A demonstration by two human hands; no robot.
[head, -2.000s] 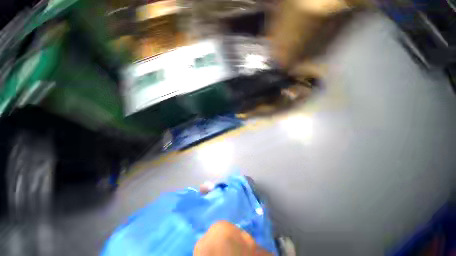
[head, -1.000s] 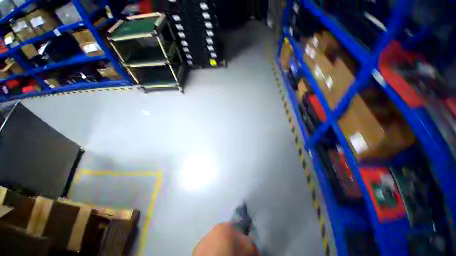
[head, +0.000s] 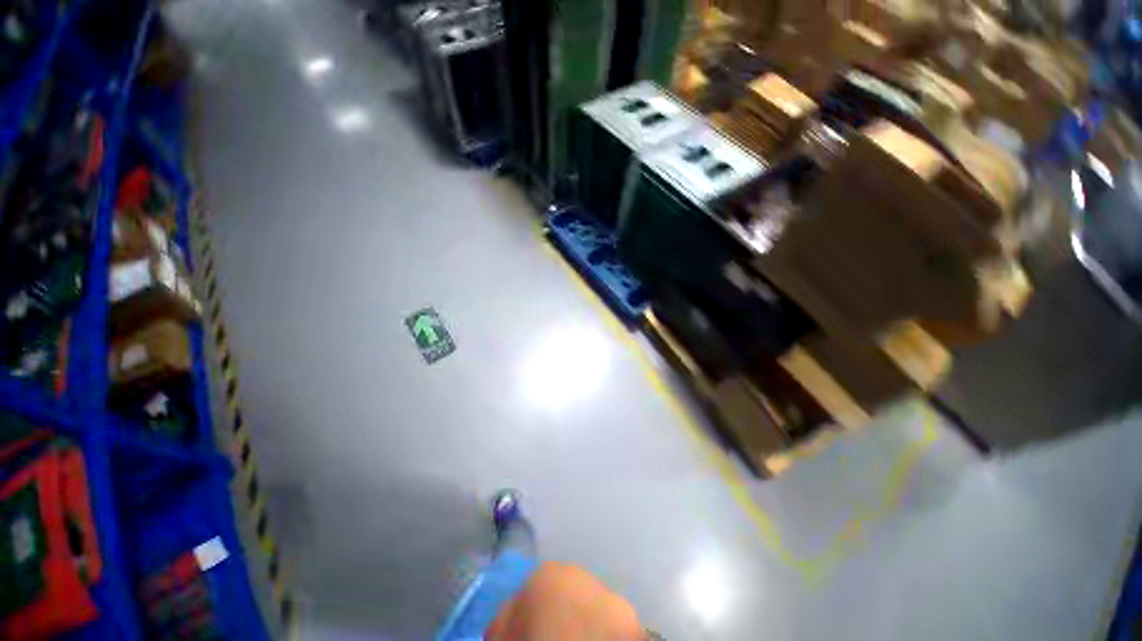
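Observation:
Neither of my hands can be made out. A blurred skin-toned shape (head: pixel 566 606) at the bottom edge shows no fingers and is not clearly a hand. A strip of blue smock (head: pixel 491 594) and a shoe (head: pixel 506 506) show beside and above it. Nearest ahead is the grey floor (head: pixel 376 426) with a green arrow sign (head: pixel 430 334). Right of it, PCB magazine racks with pale end plates (head: pixel 701 163) stand above a blue pallet (head: pixel 596 261).
Blue shelves (head: pixel 98 294) with boxes and red trays line the left, along a yellow-black floor stripe (head: pixel 236 420). Brown cartons (head: pixel 877 238) are piled at the right, by a yellow floor line (head: pixel 670 388). More magazines (head: pixel 466 75) stand farther back.
The view has swung round. The shelves now lie left instead of right, and the magazine racks and carton pile are at the right. The green trolley is out of view.

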